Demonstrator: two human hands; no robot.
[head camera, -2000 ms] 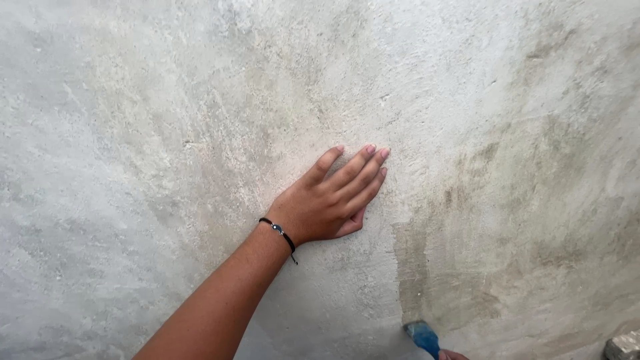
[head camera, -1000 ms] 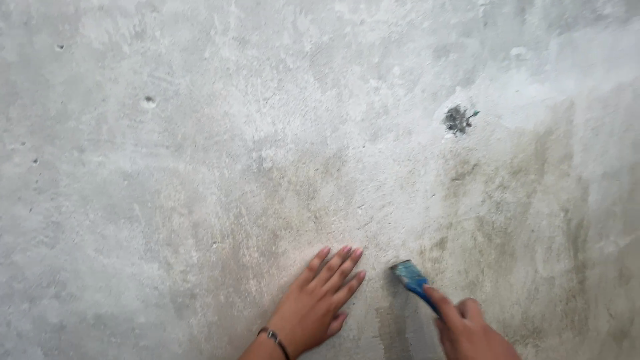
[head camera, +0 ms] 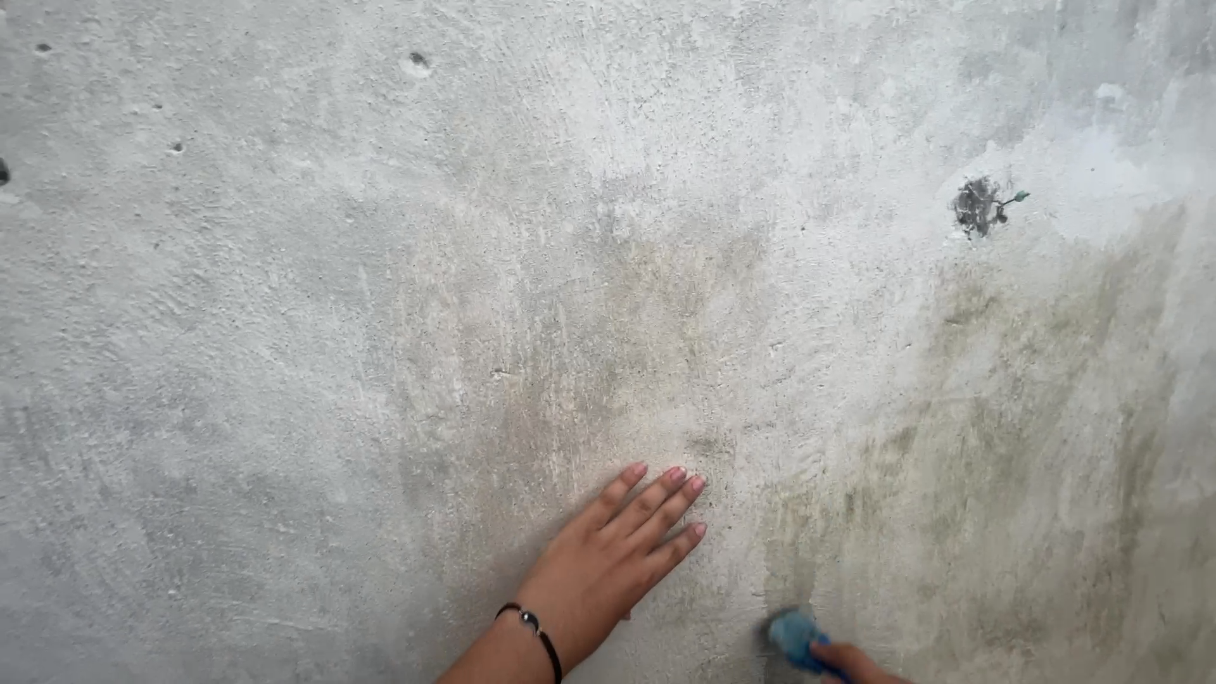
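Observation:
My left hand lies flat on the rough plastered wall, fingers apart and holding nothing, with a dark beaded bracelet at the wrist. To its right, at the bottom edge, my right hand is partly out of view and grips a blue-handled brush. The brush is blurred, and its dark tip is at the wall over a darker, damp-looking strip.
A chipped hole with a small green sprig is in the wall at the upper right. Small pits dot the upper left. Greenish-brown stains spread over the right side.
The brush, higher beside my left hand one second ago, is now lower on the wall with my right hand. My left hand stays flat on the wall. The view has shifted since two seconds ago.

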